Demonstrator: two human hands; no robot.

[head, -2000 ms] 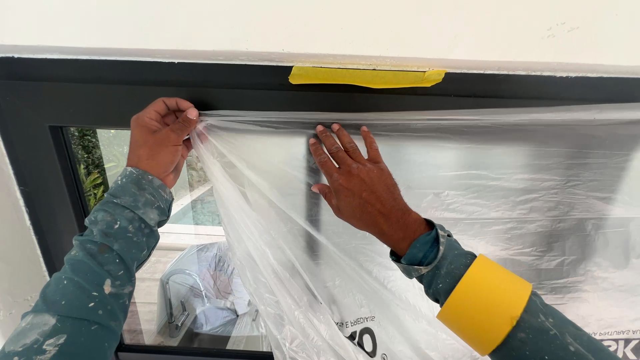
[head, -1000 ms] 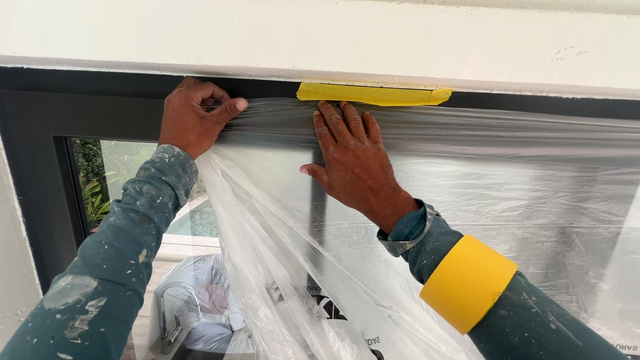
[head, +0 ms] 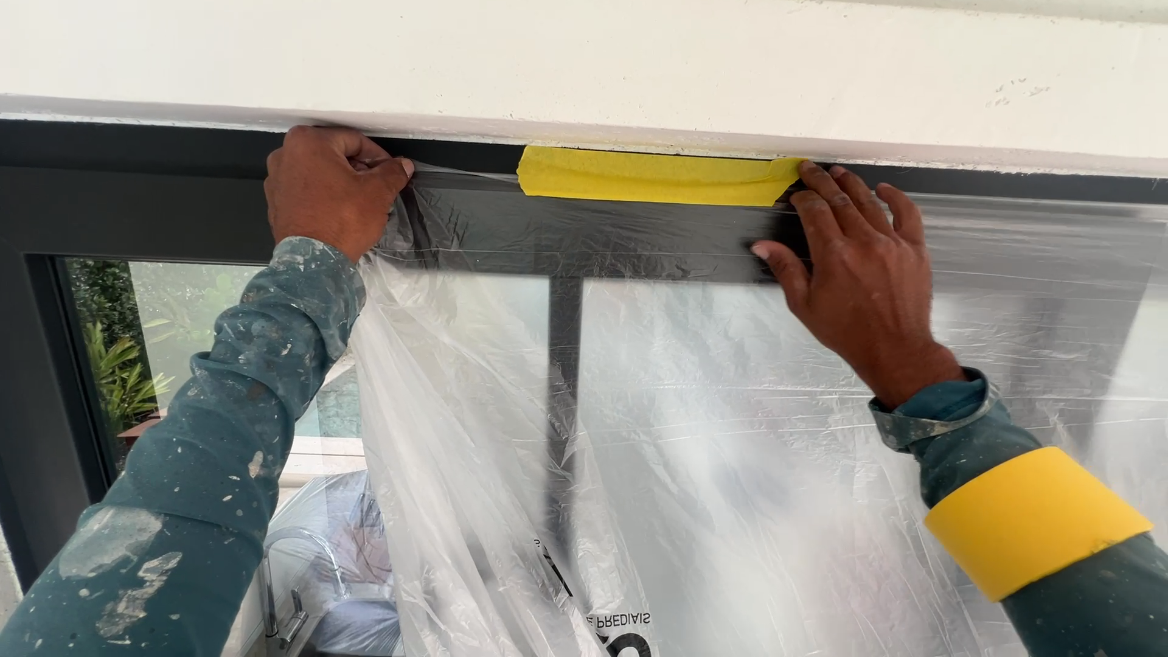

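My left hand [head: 333,192] pinches the top edge of a clear plastic sheet [head: 730,438] against the upper rail of a dark window frame [head: 119,205]. A strip of yellow masking tape [head: 652,176] lies along the rail between my hands, over the sheet's upper edge. My right hand [head: 862,265] has its fingertips at the tape's right end, fingers apart, with the palm toward the sheet. A roll of yellow tape [head: 1037,522] sits around my right forearm. The sheet hangs in folds below my left hand and bears printed writing.
A white wall edge [head: 584,82] juts out just above the frame. Through the bare glass at the left show green plants [head: 119,374] and a plastic-covered object [head: 338,557]. The frame's left upright stands beside my left arm.
My right hand has moved right along the rail to the tape's right end. The tape strip, above the sheet's edge earlier, now overlaps it. My left hand still holds the sheet, higher on the frame than at first.
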